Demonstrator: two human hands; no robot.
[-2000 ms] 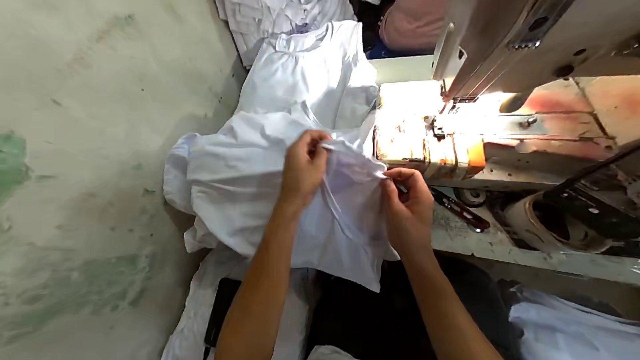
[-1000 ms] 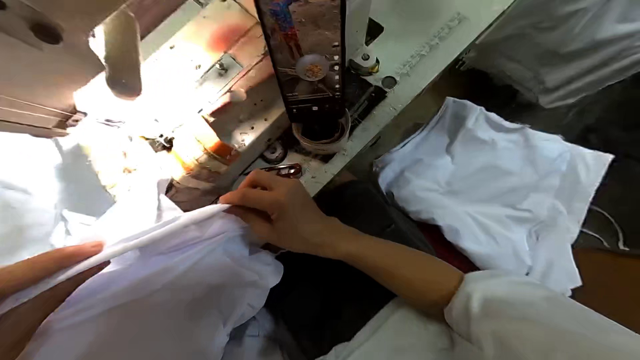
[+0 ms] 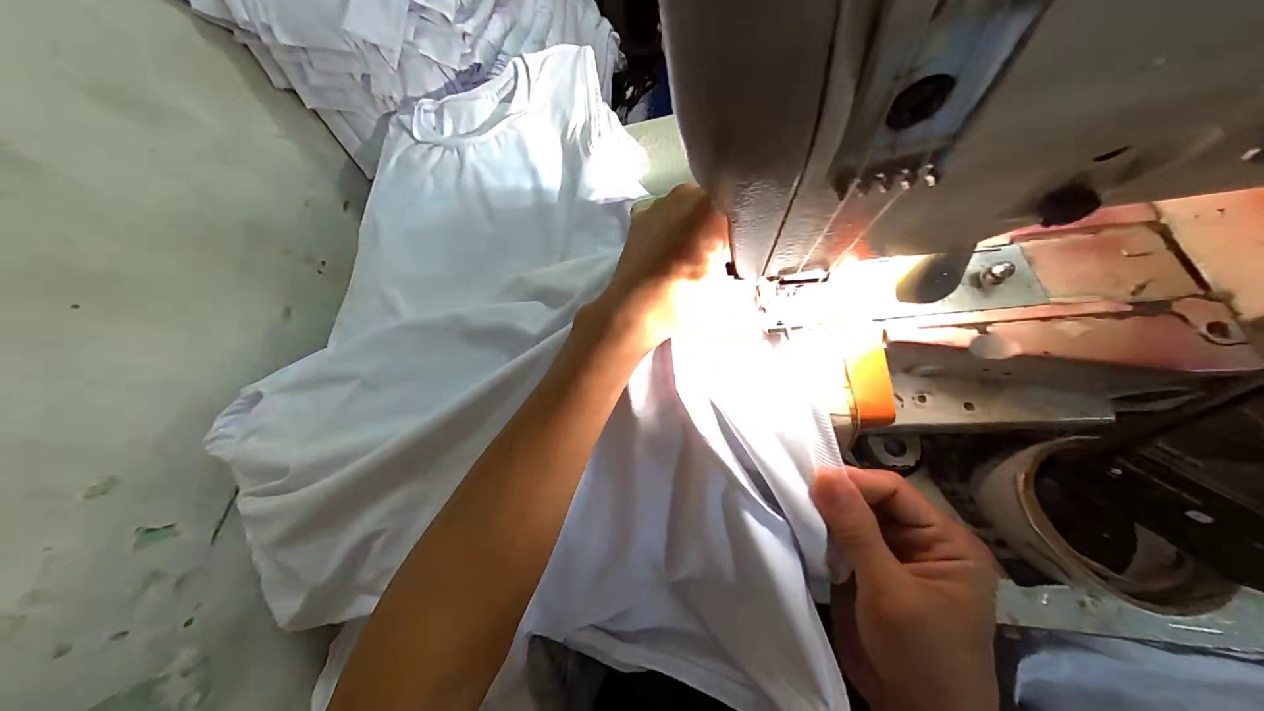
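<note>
A white fabric garment [image 3: 474, 257] with a gathered neckline spreads over the left of the sewing machine [image 3: 948, 118] and hangs down in front. Part of it lies at the needle area [image 3: 780, 316], where glare hides detail. My left hand [image 3: 681, 247] reaches in beside the machine head, above the cloth; its fingers are partly hidden behind the head and washed out by light. Nearer the front, my right hand [image 3: 899, 563] pinches the garment's ribbed edge between thumb and fingers, below the orange-wrapped corner of the machine bed.
A stack of white fabric pieces [image 3: 415, 39] lies at the back left. A scuffed wall [image 3: 148, 346] stands close on the left. To the right of my right hand is a round tape-like ring [image 3: 1047, 513], with pale cloth [image 3: 1136, 681] lower down.
The garment edge, held between both hands in front of the machine earlier, now lies at the needle area. My left hand has moved up beside the machine head. The view has swung right and back.
</note>
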